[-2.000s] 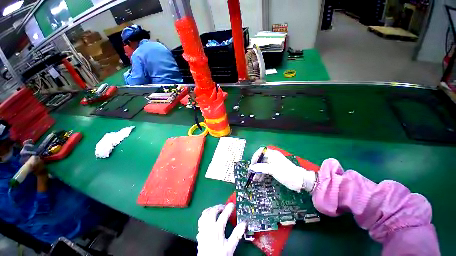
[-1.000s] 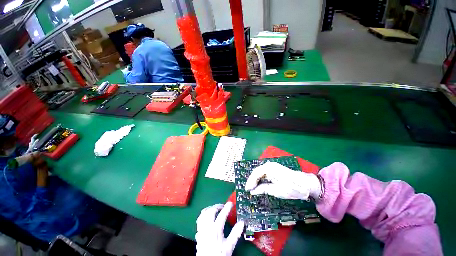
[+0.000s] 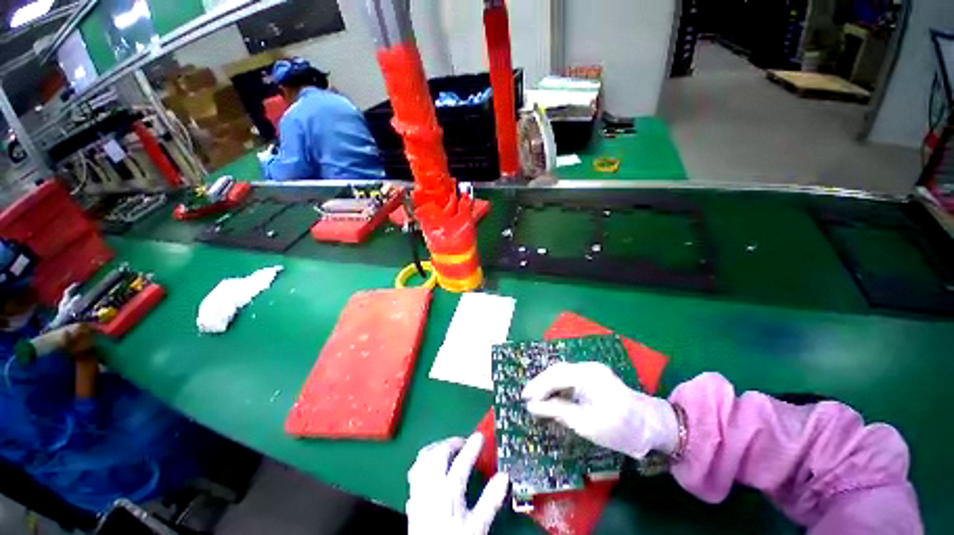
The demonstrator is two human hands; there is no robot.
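A green circuit board (image 3: 544, 460) lies on a red foam pad (image 3: 646, 362) at the front right. My gloved right hand (image 3: 596, 405) is over the middle of the board, fingers bent and pinched together; a thin dark thing shows at the fingertips, too blurred to name. My gloved left hand (image 3: 452, 487) is at the board's lower left corner, thumb and fingers apart, beside the board's edge. A white sheet (image 3: 473, 340) lies left of the board.
A second red foam pad (image 3: 361, 364) and a crumpled white cloth (image 3: 236, 299) lie to the left. A red-wrapped post (image 3: 426, 157) stands behind, with a yellow tape roll (image 3: 415, 276) at its foot. Black frames (image 3: 617, 280) lie on the conveyor. Coworkers in blue sit left and behind.
My right hand was higher on the board with a dark pen-like tool two seconds ago; it has come down slightly and the tool hardly shows. My left hand has barely moved.
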